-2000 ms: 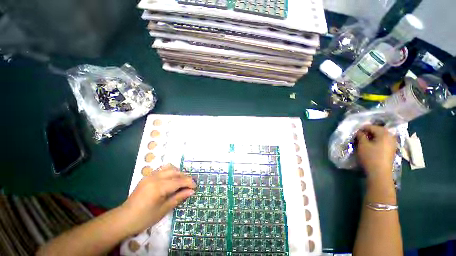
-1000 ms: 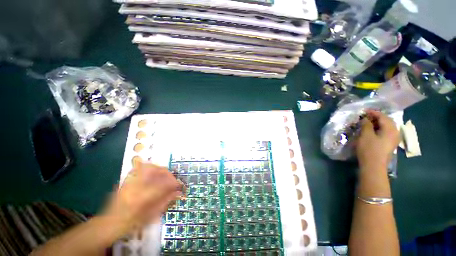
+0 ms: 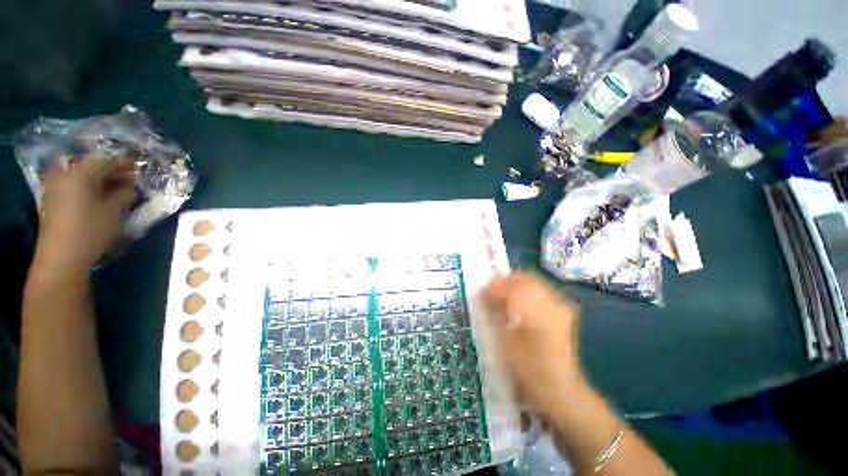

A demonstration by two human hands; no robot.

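The green PCB panel (image 3: 374, 372) lies on the white carrier board (image 3: 307, 228) in front of me, with brownish holes along the board's left edge. My left hand (image 3: 84, 204) is at the left parts bag (image 3: 167, 181), its fingers over the bag's opening; whether they hold a part cannot be seen. My right hand (image 3: 530, 325) is blurred over the carrier board's right edge, beside the panel; its fingertips are too blurred to show a part. The right parts bag (image 3: 604, 237) is open, with small dark and silvery pieces inside.
A tall stack of carrier boards (image 3: 344, 79) stands behind the work. A clear bottle (image 3: 604, 102), a white cap (image 3: 540, 111), a yellow item (image 3: 614, 157) and a white scrap (image 3: 683, 244) are at the right. More stacked boards (image 3: 790, 256) are at the far right.
My left hand has moved from the panel's left side to the left parts bag. My right hand has left the right bag and moved left to the carrier board's right edge. The view has shifted right.
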